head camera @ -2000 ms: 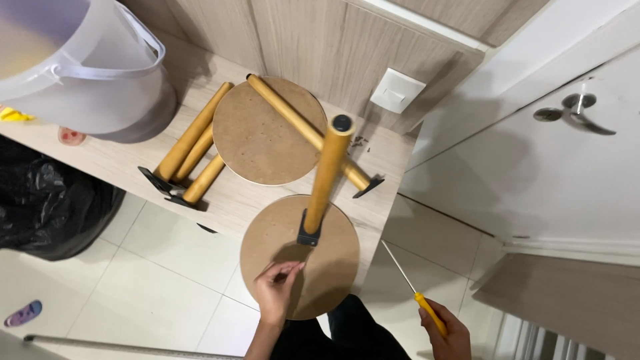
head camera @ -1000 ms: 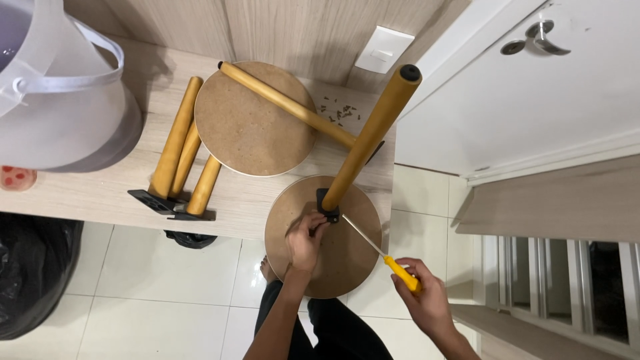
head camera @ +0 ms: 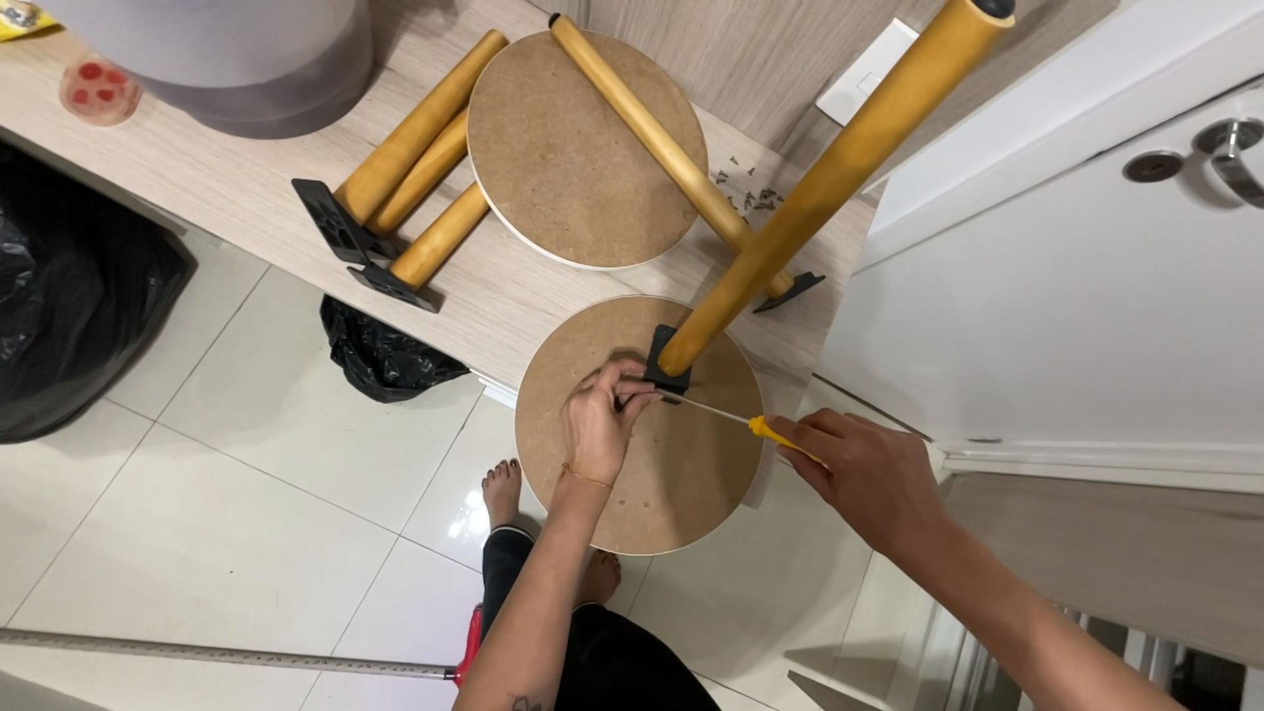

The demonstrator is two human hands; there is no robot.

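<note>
My right hand [head camera: 859, 464] grips the yellow handle of a screwdriver [head camera: 760, 427], its shaft pointing left. The shaft's tip meets the fingers of my left hand [head camera: 600, 410] at the edge of a black mounting plate [head camera: 669, 360]. What those fingers pinch is too small to tell. From the plate a yellow wooden leg [head camera: 820, 188] rises at a tilt over a round fiberboard disc [head camera: 642, 494]. Behind lies a second round disc [head camera: 583, 148] with another wooden leg [head camera: 652, 138] across it. Several screws [head camera: 760, 197] lie scattered to its right.
Several more legs [head camera: 425, 148] with black plates lie on the wooden bench [head camera: 454, 326], near a plastic bucket [head camera: 257, 69]. Black bags [head camera: 79, 286] sit at the left. A wall switch [head camera: 869, 74] and a white door [head camera: 1066, 296] are at the right. A pole [head camera: 227, 655] crosses the floor.
My right hand has brought the screwdriver from the right over to the plate. My left hand has moved from the disc to the plate's edge. The view has shifted nearer.
</note>
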